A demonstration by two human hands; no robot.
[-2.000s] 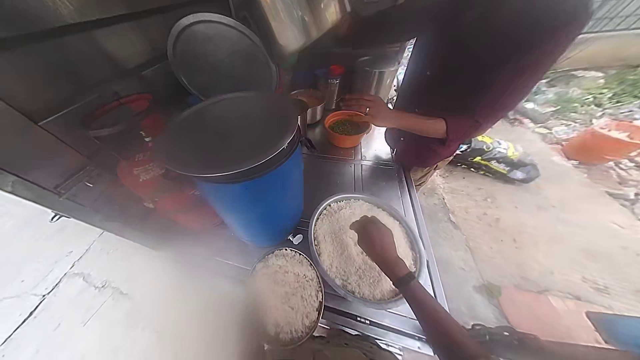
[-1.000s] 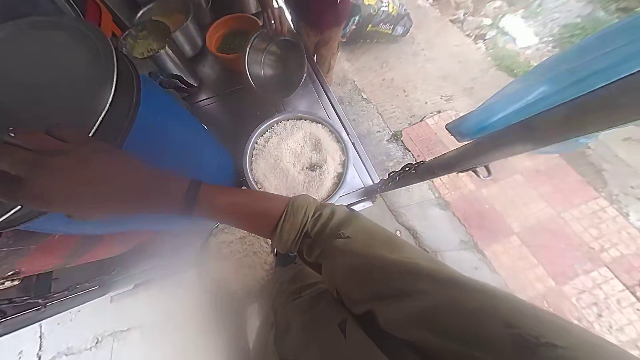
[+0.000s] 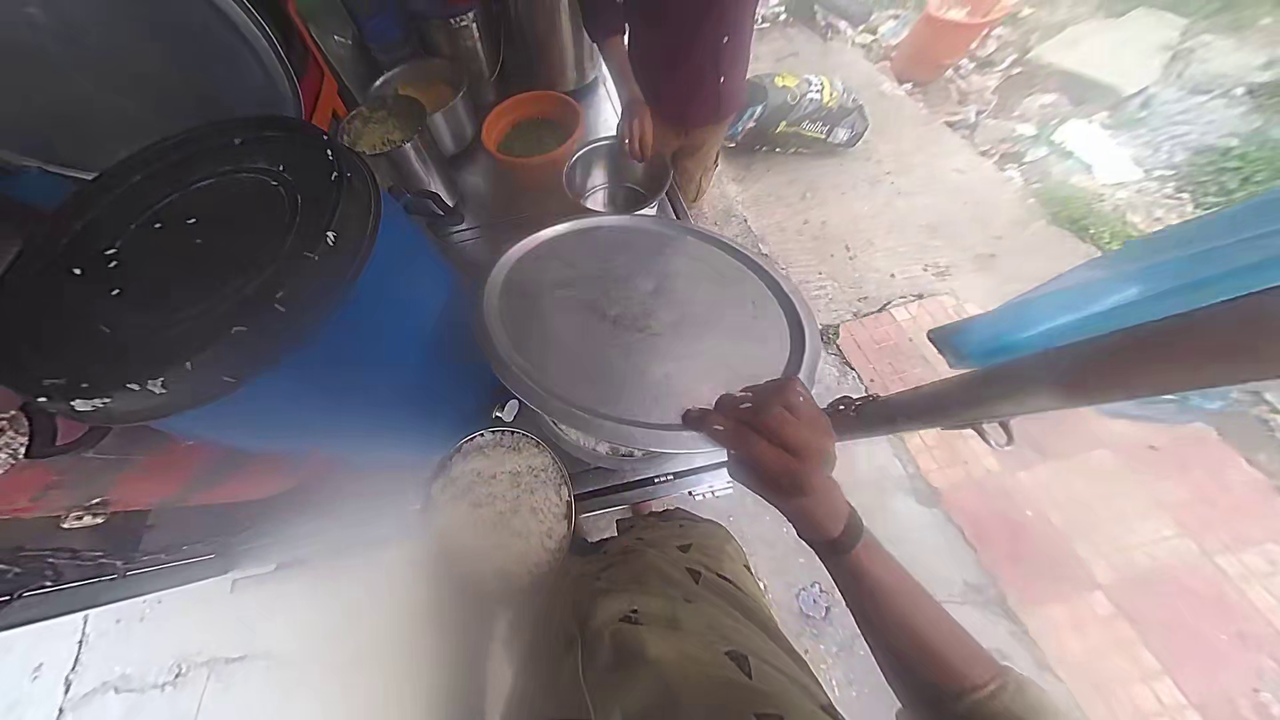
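My right hand, a dark band on its wrist, grips the near right rim of a round metal lid. The lid lies over the wide metal basin, and a little rice shows under its near edge. Left of my hand, a round container of rice stands at the counter's near edge, its lower part blurred. My left hand cannot be made out; the blurred zone at lower left may hide it. A black lid with rice grains on it rests tilted against a blue drum.
An orange bowl of green food, a steel pot and a pan of yellowish food stand at the back. A co-worker's hand is at the steel pot. A metal bar juts in from the right.
One second ago the rice basin was uncovered and my arm reached left over the blue drum. Now the metal lid covers the basin and my right hand is at its rim.
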